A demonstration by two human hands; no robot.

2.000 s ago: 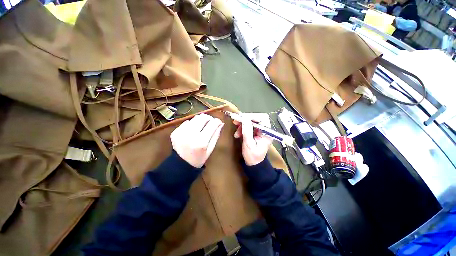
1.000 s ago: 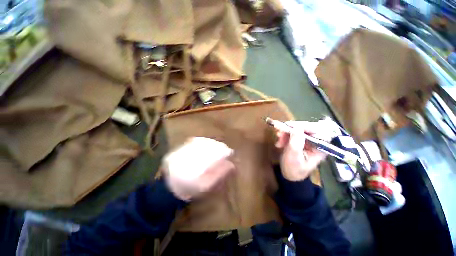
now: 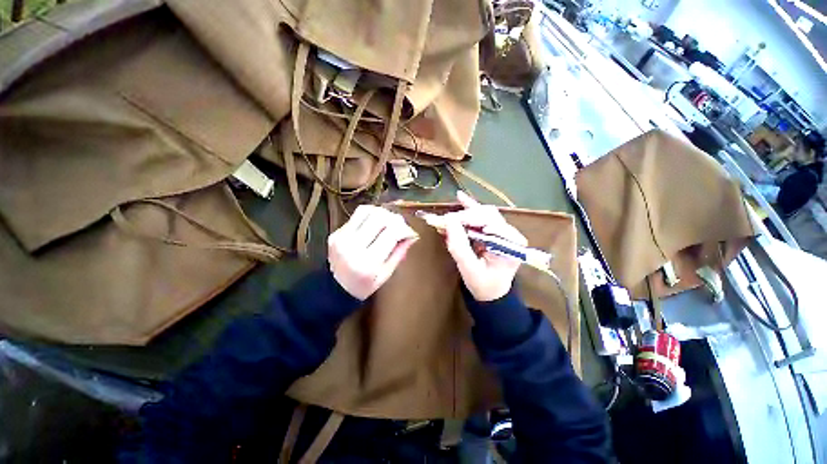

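A brown fabric bag (image 3: 426, 335) lies flat in front of me, its stitched top edge running across under my hands. My right hand (image 3: 482, 246) holds a slim pen-like tool (image 3: 508, 246) with a cord from its rear end. The tool's tip points left, close to the bag's top edge. My left hand (image 3: 370, 250) is closed with fingertips pinched together at the top edge, left of the tip. Whether it pinches the fabric or a thread is too small to tell.
Brown bags (image 3: 136, 136) with straps and pale webbing tabs (image 3: 252, 178) are piled left and behind. Another bag (image 3: 662, 208) lies right on the pale surface. A black adapter (image 3: 615, 306), a power strip (image 3: 598, 319) and a red can (image 3: 657, 362) stand at right.
The view has swung right and sharpened. My left hand, lower and away from the edge one second ago, is back at the top edge. The tool's tip is now closer to my left fingers.
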